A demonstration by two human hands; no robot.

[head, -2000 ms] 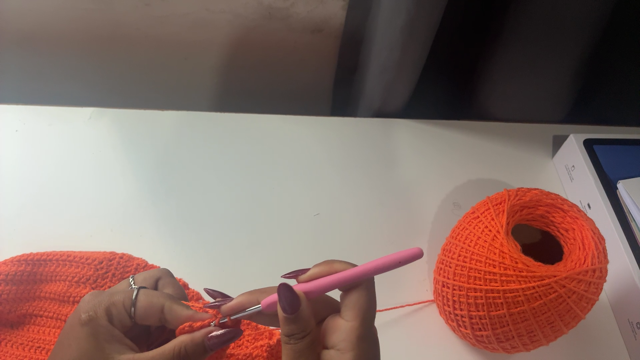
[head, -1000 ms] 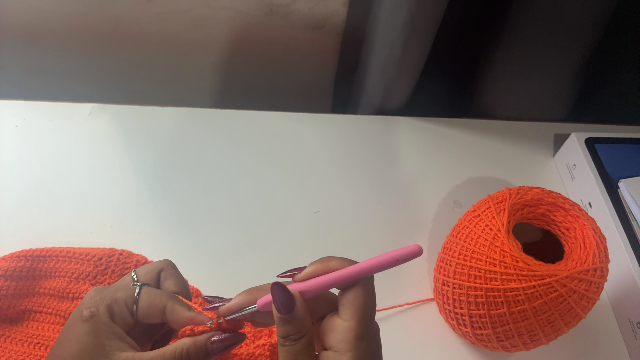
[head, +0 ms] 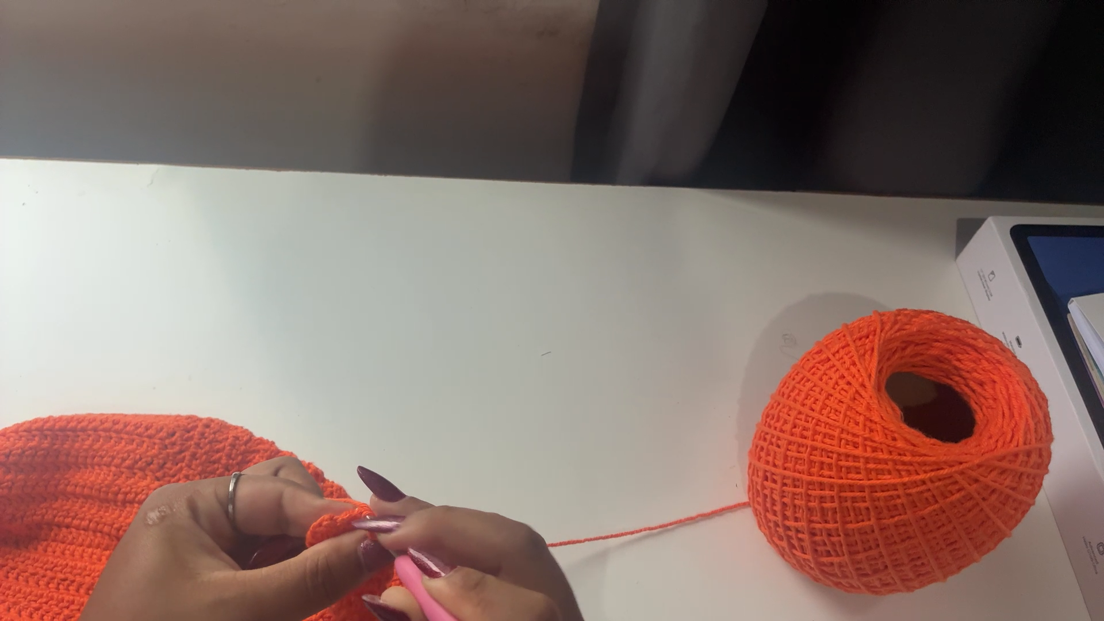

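My left hand (head: 233, 543), with a ring on one finger, pinches the edge of an orange crocheted piece (head: 112, 457) at the lower left. My right hand (head: 483, 552) grips a pink-handled crochet hook (head: 418, 591), whose handle points down toward the bottom edge of the view. Its fingertips meet the left thumb at the worked edge; the hook's tip is hidden there. From behind my right hand a strand of orange yarn (head: 647, 527) runs to a large orange yarn ball (head: 897, 466) at the right.
A white box (head: 992, 276) with a dark-framed picture on top lies at the right edge, beside the yarn ball. What seem to be papers or a book (head: 1088, 323) rest on it. Behind the white table (head: 483, 285) runs a dark, partly glossy surface (head: 483, 86).
The hook's handle, which pointed up to the right, now points downward. My right hand has turned with it, its fingers closer over the worked edge. The yarn ball has stayed in place.
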